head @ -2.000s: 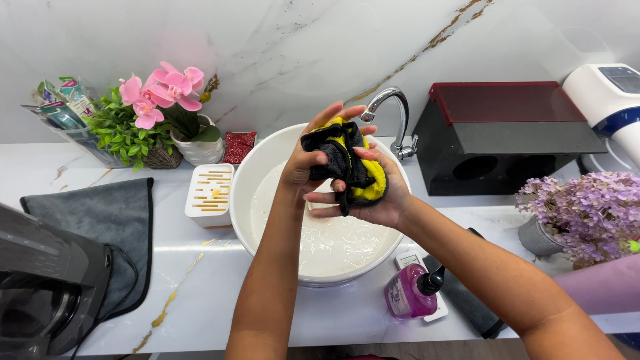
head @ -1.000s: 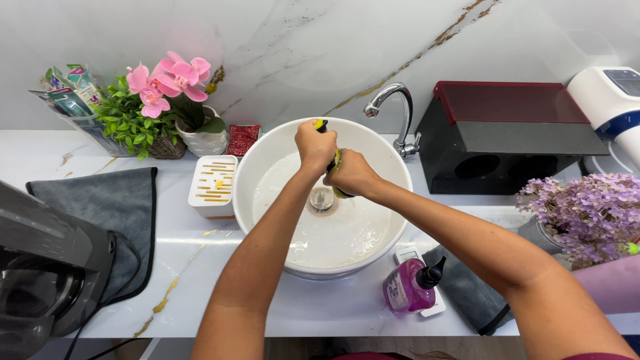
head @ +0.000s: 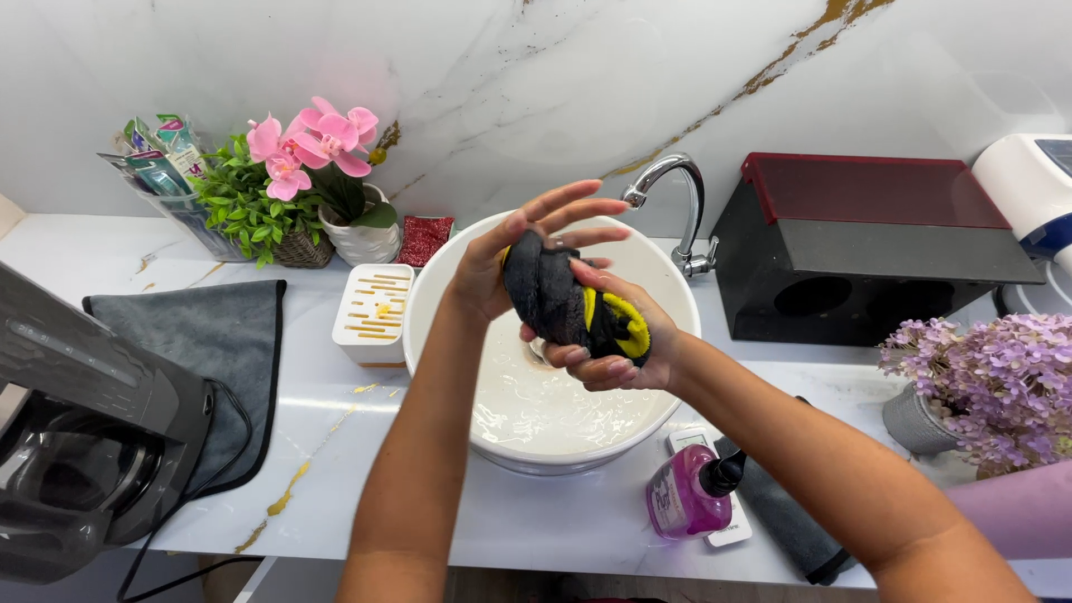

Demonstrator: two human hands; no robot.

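Note:
A bunched dark grey and yellow cloth [head: 548,289] is between my hands, above the round white basin [head: 511,410]. My right hand [head: 624,335] has its fingers curled round the cloth's lower right part, where the yellow side shows. My left hand [head: 511,251] lies against the upper left of the cloth, its fingers spread and stretched out toward the tap. A chrome tap [head: 691,201] arches behind the basin's right rim. Shallow water glistens in the basin, and the drain is partly hidden by my right hand.
On the left are a coffee maker [head: 109,402], a grey cloth [head: 201,335], a white slotted box [head: 373,306] and potted flowers [head: 322,142]. A purple pump bottle [head: 691,494] stands near the front edge. Behind my right arm are a black box [head: 871,260] and lilac flowers [head: 997,377].
One second ago both fists were closed round the cloth, low over the drain. Now they are higher, the left fingers have spread, and more of the bunched cloth shows.

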